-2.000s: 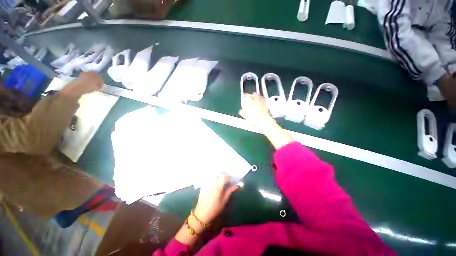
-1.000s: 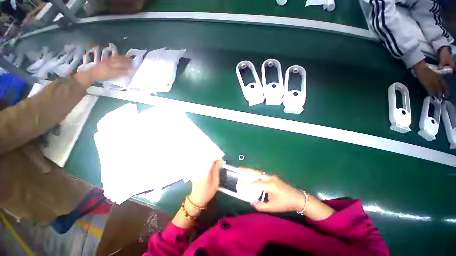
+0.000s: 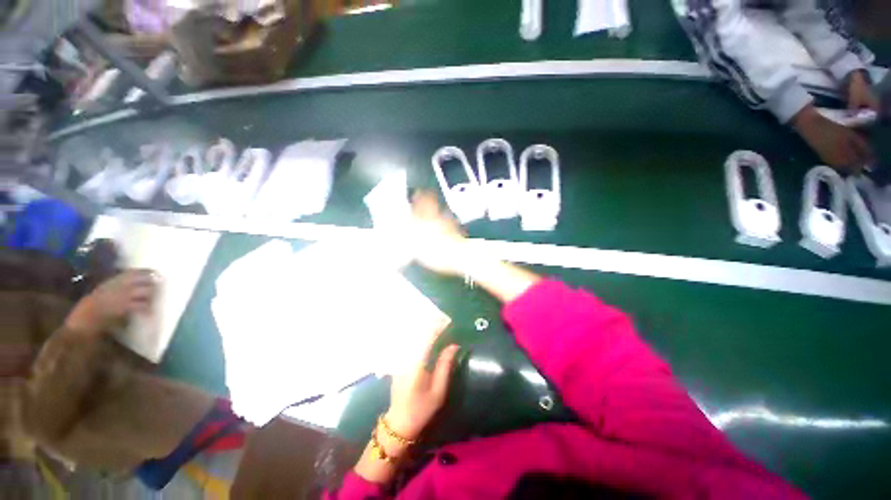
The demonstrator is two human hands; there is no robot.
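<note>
My right hand [image 3: 437, 234] reaches over the pale side rail and is shut on a white bagged housing [image 3: 392, 202] at the belt's near edge; glare blurs the fingers and the bag. My left hand [image 3: 422, 389] lies at the lower right corner of the bright white stack of bags [image 3: 313, 327], thumb apart from the fingers; whether it grips a bag cannot be told. Three white plastic housings [image 3: 498, 180] lie side by side on the green belt, just right of my right hand. Bagged housings [image 3: 301, 180] lie in a row to the left.
The side rail [image 3: 625, 262] crosses between belt and bench. Small rings [image 3: 482, 324] lie on the bench. More housings [image 3: 753, 199] lie right, near a person in a striped white sleeve [image 3: 747, 54]. A neighbour's hand [image 3: 122, 295] is over a cream mat [image 3: 186, 264]; a blue bin [image 3: 44, 227] stands beyond.
My right hand has moved from the bench before me to the belt with the housing, now covered in white. My left hand no longer holds the housing. The neighbour's hand has drawn back from the belt.
</note>
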